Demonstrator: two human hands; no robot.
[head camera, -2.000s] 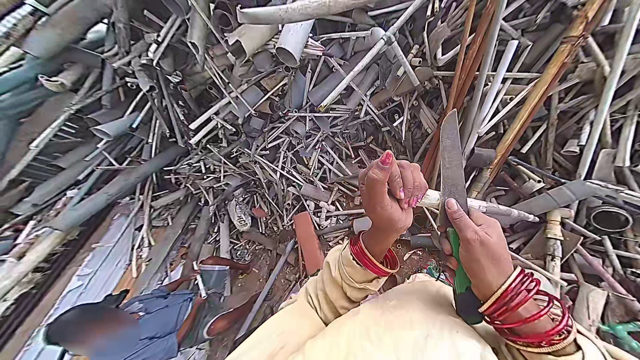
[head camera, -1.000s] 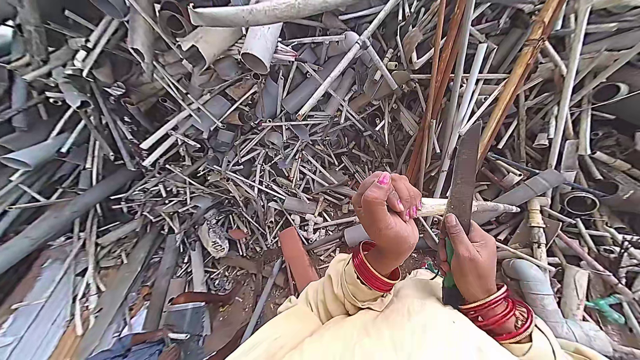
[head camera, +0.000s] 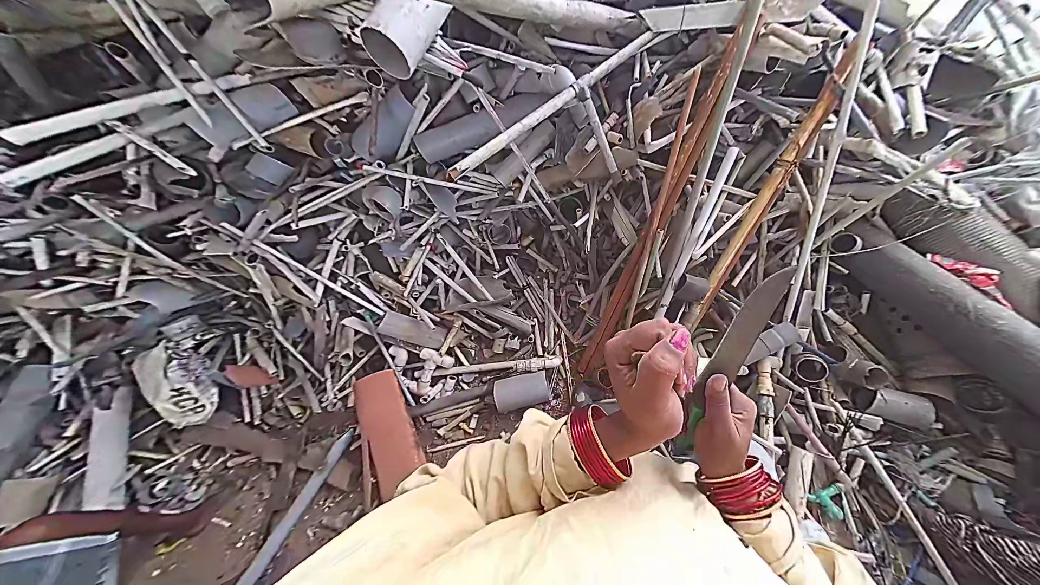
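My left hand (head camera: 650, 378) is a closed fist with the thumb on top; whatever may be inside it is hidden. Close beside it on the right, my right hand (head camera: 725, 426) grips a knife by its green handle, thumb against the base of the blade. The broad, dark metal blade (head camera: 749, 321) points up and to the right. Behind the hands spreads a heap of scrap plastic pipes and thin tubes. A short grey pipe piece (head camera: 521, 392) lies left of my left hand.
A reddish-brown flat piece (head camera: 388, 431) leans near my clothing. Long brown poles (head camera: 772, 191) slant up through the heap. A large grey pipe (head camera: 959, 309) lies at right, and a crumpled printed bag (head camera: 176, 382) at left. At the lower left edge, part of a person (head camera: 106, 524) shows.
The white tube that stuck out from my left hand behind the blade no longer shows. The blade has tilted further right. The view has shifted, and the person at lower left is mostly out of frame.
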